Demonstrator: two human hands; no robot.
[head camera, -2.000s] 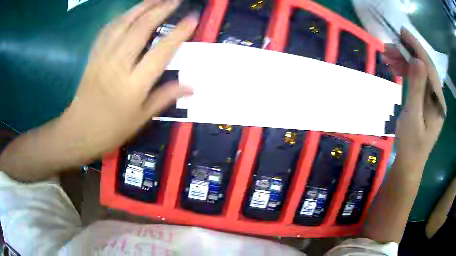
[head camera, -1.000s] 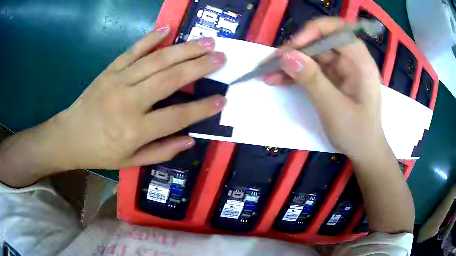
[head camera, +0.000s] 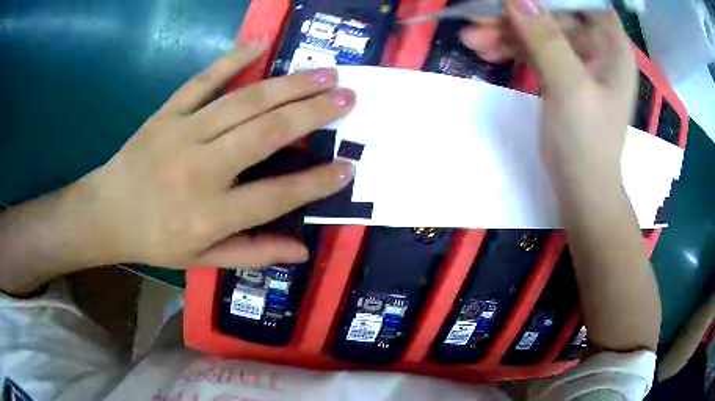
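A white backing sheet (head camera: 455, 149) with stepped black pieces at its left end lies across the middle of the red foam tray (head camera: 205, 313). My left hand (head camera: 196, 168) lies spread flat, its fingertips pressing the sheet's left end. My right hand (head camera: 580, 86) is above the sheet at upper right, holding slim tweezers (head camera: 447, 13), blurred, that point left over the tray's upper row. A small black piece (head camera: 350, 150) shows near the sheet's left edge. Phones with open battery bays, such as the upper-left phone (head camera: 329, 39) and a lower one (head camera: 376, 313), sit in the pockets.
The dark green mat (head camera: 94, 70) shows at left and right of the tray. A whitish translucent sheet (head camera: 674, 47) lies at the upper right. Part of another person's arm (head camera: 690, 345) shows at the lower right edge. My clothing borders the tray's near edge.
My right hand and tweezers have moved from the sheet's left end up and right to the upper row. A separate small black piece now shows by my left fingertips. My left hand stays pressed down.
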